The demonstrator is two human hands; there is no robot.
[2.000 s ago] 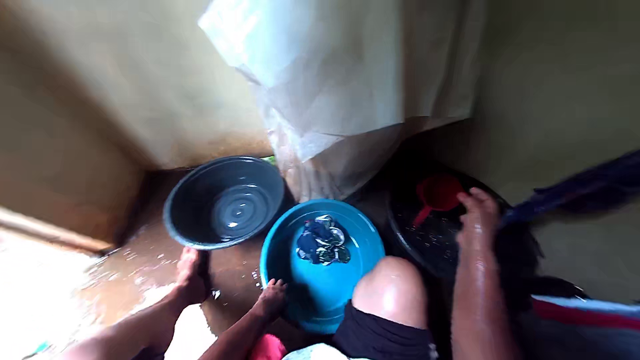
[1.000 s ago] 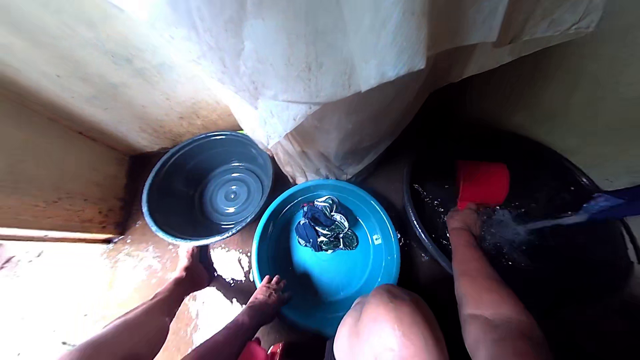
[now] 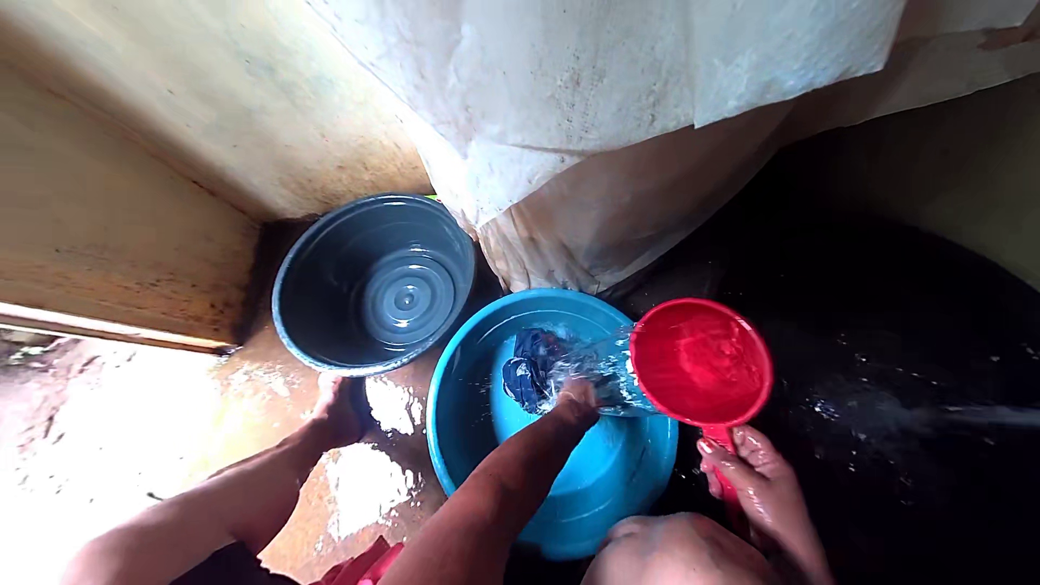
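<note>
My right hand (image 3: pixel 751 471) is closed around the handle of a red plastic dipper (image 3: pixel 703 361), tilted over the right rim of a blue plastic basin (image 3: pixel 601 496). Water pours from the dipper onto a dark blue wet cloth (image 3: pixel 532 366) inside the basin. My left hand (image 3: pixel 577 394) reaches into the basin at the cloth's right edge; splashing water blurs its fingers, so whether it grips the cloth is unclear.
A dark grey basin (image 3: pixel 406 296) stands left of the blue one on the wet floor. A pale plastic sheet (image 3: pixel 585 97) hangs behind them. At right is a large dark tub with water (image 3: pixel 886 406). My bare foot (image 3: pixel 333 410) is beside the grey basin.
The right hand has brought the dipper from the dark tub to the blue basin, and water now pours out. The left hand has moved from the basin's left rim to the cloth.
</note>
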